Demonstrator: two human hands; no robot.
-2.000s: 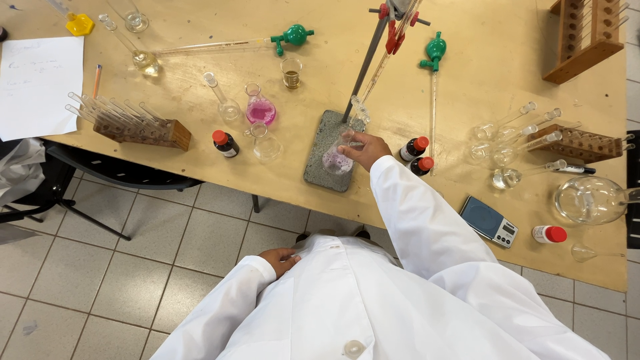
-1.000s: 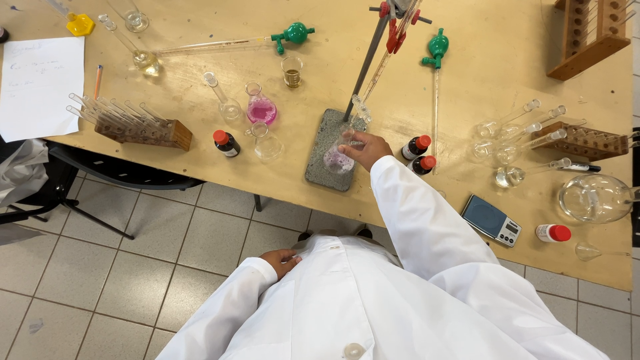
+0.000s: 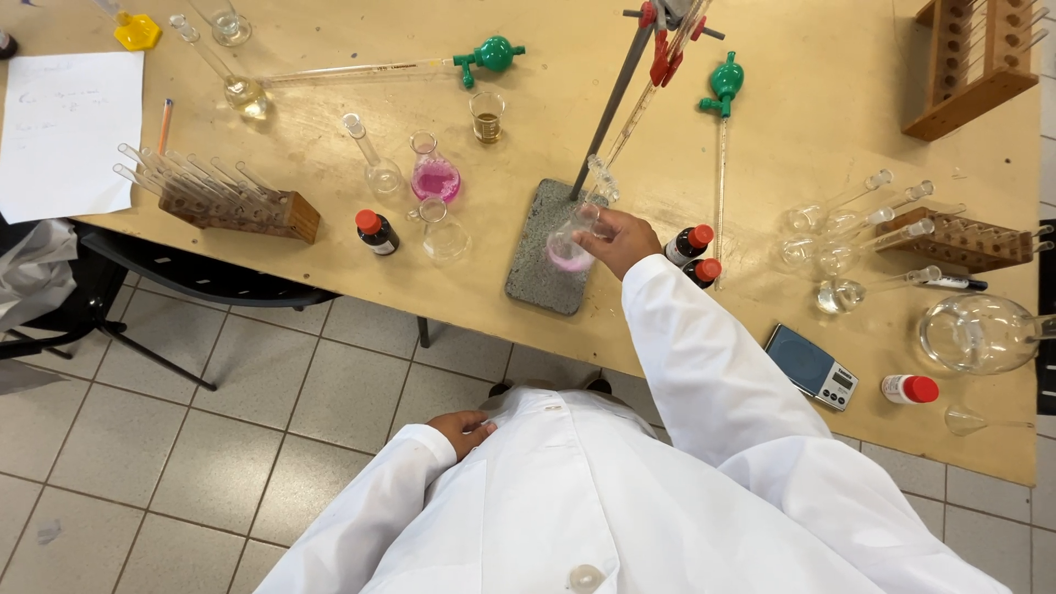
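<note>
My right hand [image 3: 619, 239] grips the neck of a glass Erlenmeyer flask [image 3: 571, 247] with pale pink liquid, over the grey base [image 3: 536, 276] of a burette stand. Above the flask's mouth slants a glass burette [image 3: 631, 124], its stopcock [image 3: 604, 180] close to my fingers. A red clamp [image 3: 664, 62] holds the burette. My left hand [image 3: 464, 432] rests against the front of my white lab coat, its fingers loosely bent, with nothing visible in it. To the left stand a flask of bright pink liquid [image 3: 436, 180] and a flask with clear contents [image 3: 445, 239].
A dark red-capped bottle [image 3: 377, 233] stands left of the base; two more [image 3: 689, 245] are by my right wrist. Around are a test tube rack [image 3: 239, 206], a small beaker [image 3: 487, 124], a pocket scale [image 3: 812, 367], a green pipette bulb [image 3: 727, 82], several volumetric flasks [image 3: 840, 257] and a round flask [image 3: 973, 334].
</note>
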